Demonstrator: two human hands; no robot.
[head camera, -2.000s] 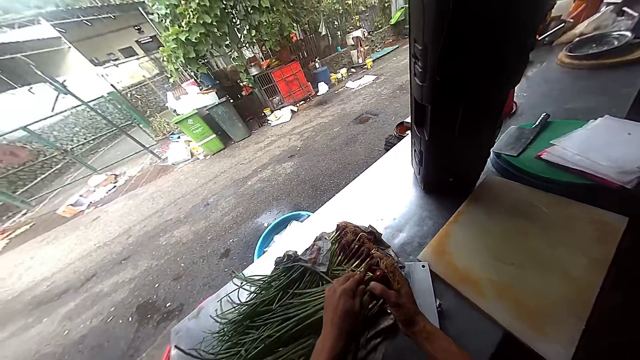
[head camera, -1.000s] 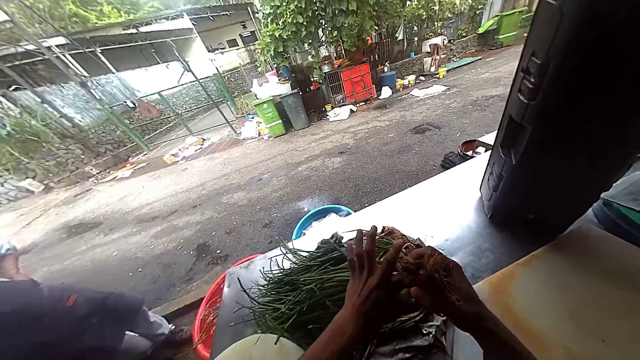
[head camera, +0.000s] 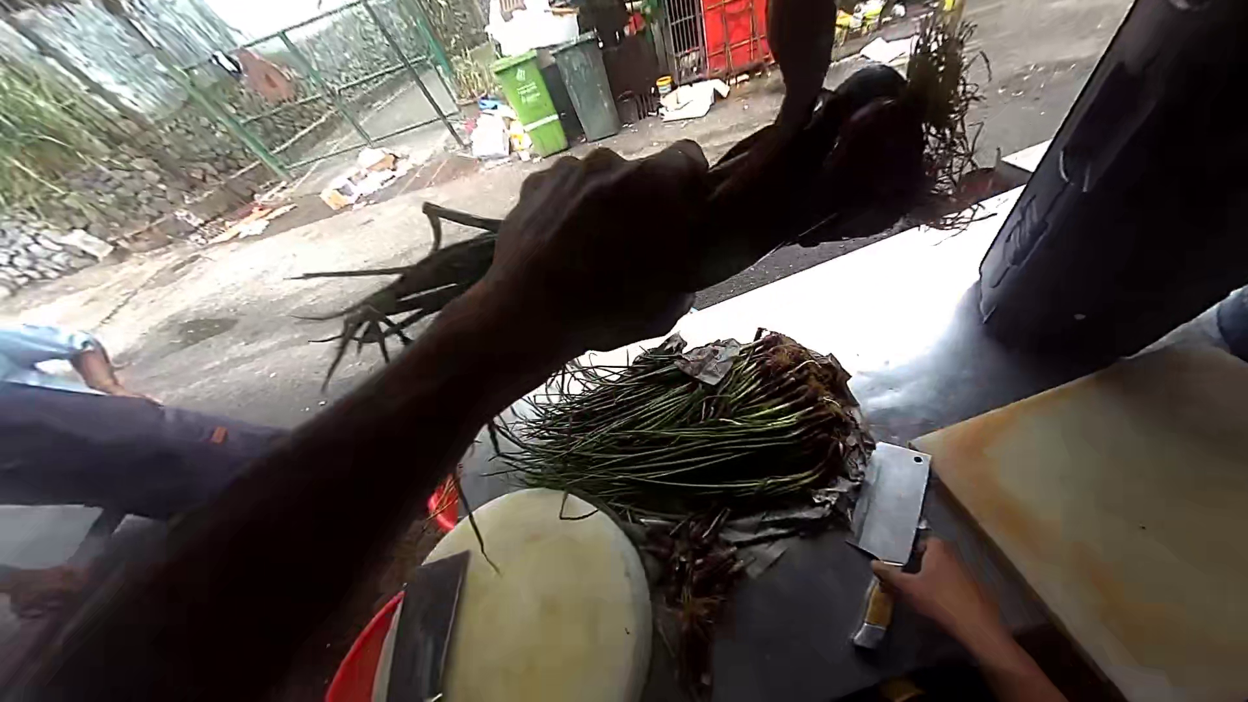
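My left hand (head camera: 614, 234), dark and close to the camera, is closed around a raised bunch of spring onions (head camera: 439, 278). Its green ends point left, and its stringy roots (head camera: 946, 107) hang at the upper right. Below, a larger heap of spring onions (head camera: 702, 419) lies on newspaper, roots to the right. At the lower right, my right hand (head camera: 941, 590) grips the handle of a cleaver (head camera: 892, 497), its broad blade flat beside the heap. Loose roots and trimmings (head camera: 697, 595) lie between the heap and a round chopping board (head camera: 556, 595).
A rectangular cutting board (head camera: 1102, 487) lies at the right, below a large black case (head camera: 1082, 195). A dark flat blade or plate (head camera: 434, 624) rests at the round board's left edge, over a red basin (head camera: 366, 648). A person (head camera: 97, 429) is at the left.
Both hands were at the root ends of the heap. My left hand has risen with a bunch, and my right hand is now on the cleaver. The view has swung left and down.
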